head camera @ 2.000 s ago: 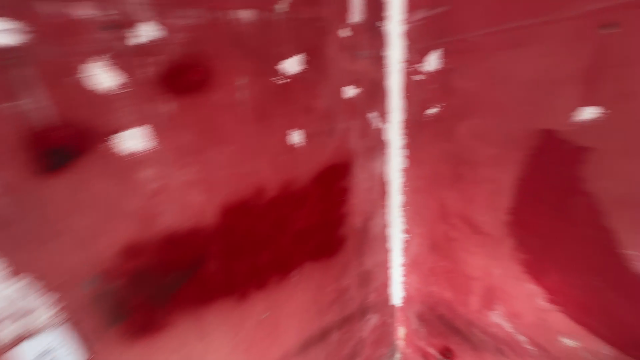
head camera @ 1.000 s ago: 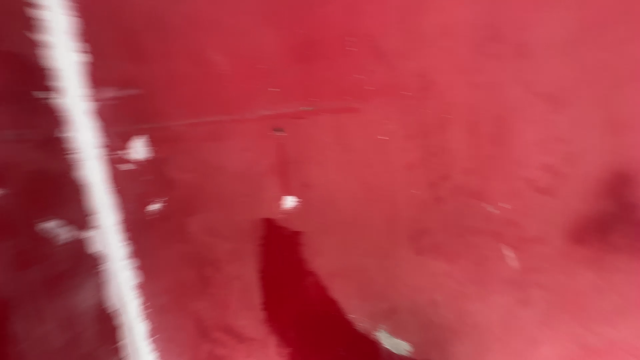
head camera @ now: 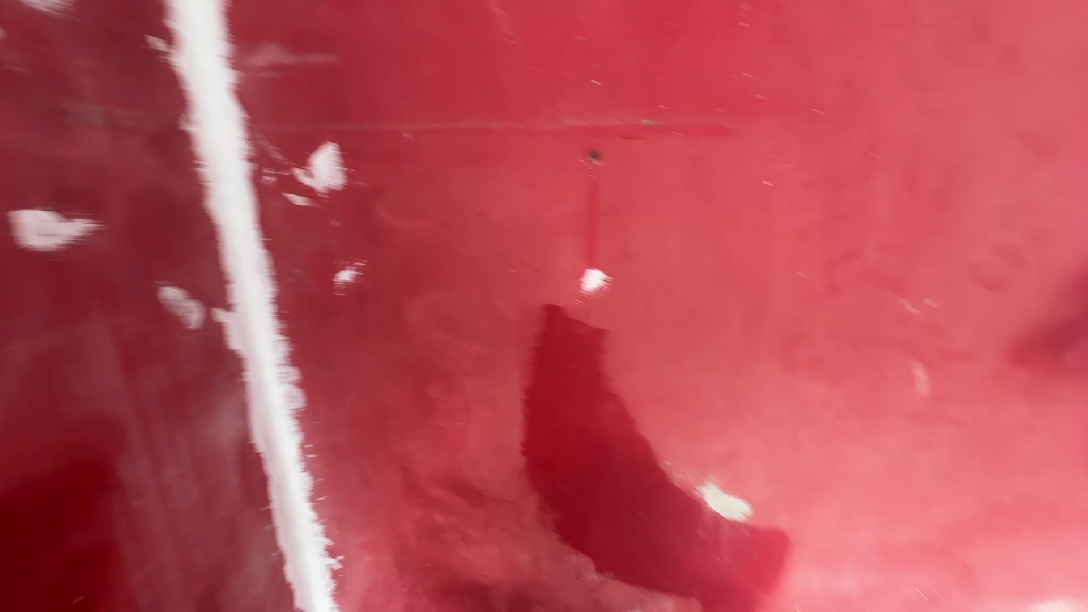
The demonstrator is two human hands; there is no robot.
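Neither my left hand nor my right hand is in the head view, so what they hold or touch is hidden. A red painted wall [head camera: 807, 280] fills the picture. Down its left part runs a rough white strip [head camera: 246, 280], where two wall faces seem to meet. A darker red curved patch [head camera: 586, 459] lies right of the strip, with a pale spot [head camera: 725, 501] on its right edge. Above the patch are a small white spot [head camera: 594, 280] and a small dark mark or hole [head camera: 594, 156].
Several white patches [head camera: 324, 168] lie on both sides of the strip. A faint horizontal line [head camera: 510, 129] crosses the upper wall. A dark red area [head camera: 51, 535] shows at the lower left, and a dim shadow or stain [head camera: 1054, 331] at the right edge.
The view has swung right along the wall, so the white strip stands farther left than two seconds ago. The whitish thing at the lower left has left the view.
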